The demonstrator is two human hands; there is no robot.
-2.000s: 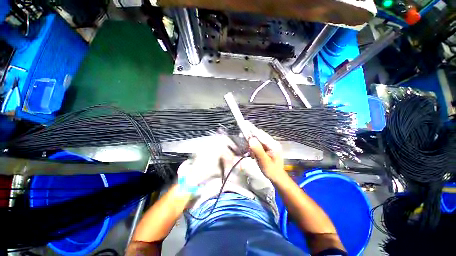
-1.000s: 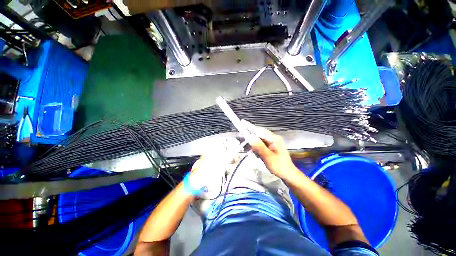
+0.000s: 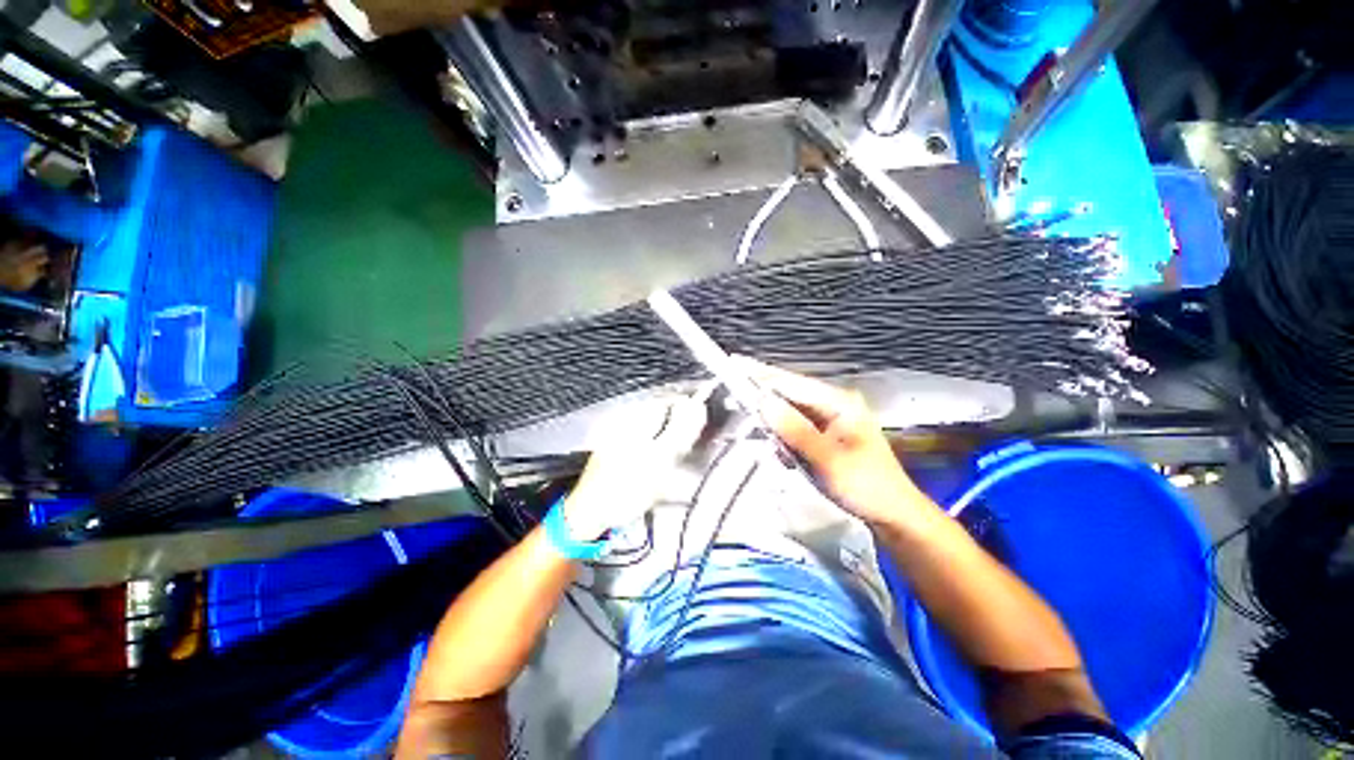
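My right hand [image 3: 835,435] grips a narrow silver loading bar [image 3: 688,331] that slants up to the left over the cable bundle. My left hand [image 3: 631,472], pale and overexposed, is beside the bar's lower end, with its fingertips near the bar; whether it pinches a cable is too bright to tell. Thin black cables [image 3: 710,520] hang from near the fingers and loop over the lap. A thick bundle of black cables [image 3: 624,349] lies across the ledge, its shiny cable ends [image 3: 1096,319] fanned out at the right.
Pliers [image 3: 814,186] lie with handles spread before the lower mold's silver plate [image 3: 653,146]. Guide posts [image 3: 512,112] stand beside it. A blue bucket [image 3: 1084,572] is right of the lap, another blue container [image 3: 319,698] left. Coiled cables [image 3: 1307,282] are at far right, a green surface [image 3: 364,238] at left.
The camera view has shifted. Against the ledge, my hands and the bar stay in about the same place. The left hand's fingers and the hanging cables have changed position a little.
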